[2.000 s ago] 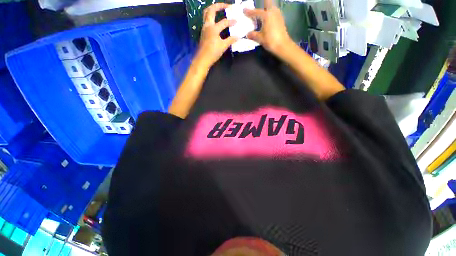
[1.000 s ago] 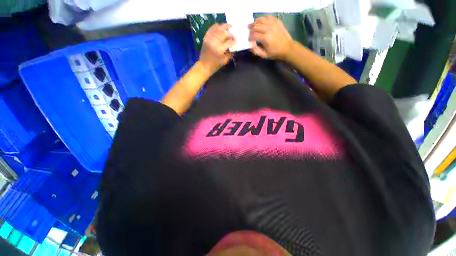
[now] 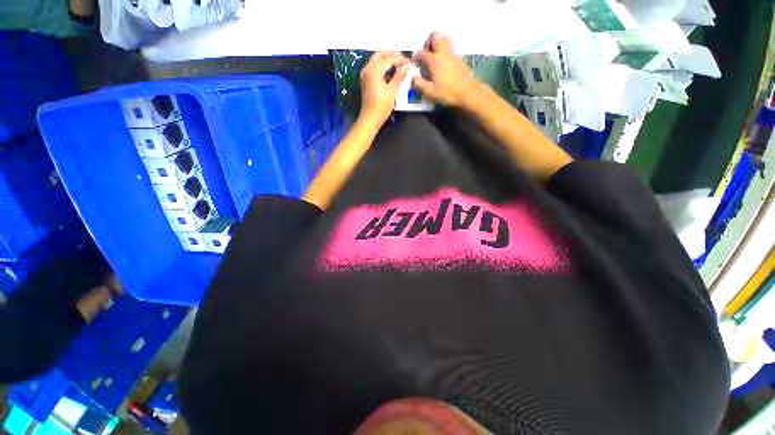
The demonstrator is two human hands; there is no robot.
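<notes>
A small white carton (image 3: pixel 413 100) with a blue patch on it is between my hands at the bench edge, in front of my chest. My left hand (image 3: pixel 383 81) holds its left side with curled fingers. My right hand (image 3: pixel 445 71) is on its right side, fingers bent over the upper part. The fingers hide much of the carton, and I cannot tell if its flaps are closed.
A blue tote (image 3: pixel 93 170) at left holds a row of printed cartons (image 3: pixel 172 166). Open cartons (image 3: pixel 544 72) with flaps out are piled at right on the bench. White table cover (image 3: pixel 323 30) lies beyond. Another person's hand (image 3: pixel 95 299) and dark sleeve show at lower left.
The carton and my hands are slightly lower than two seconds ago, and my fingers have shifted on it. Another person's arm has come into view at lower left.
</notes>
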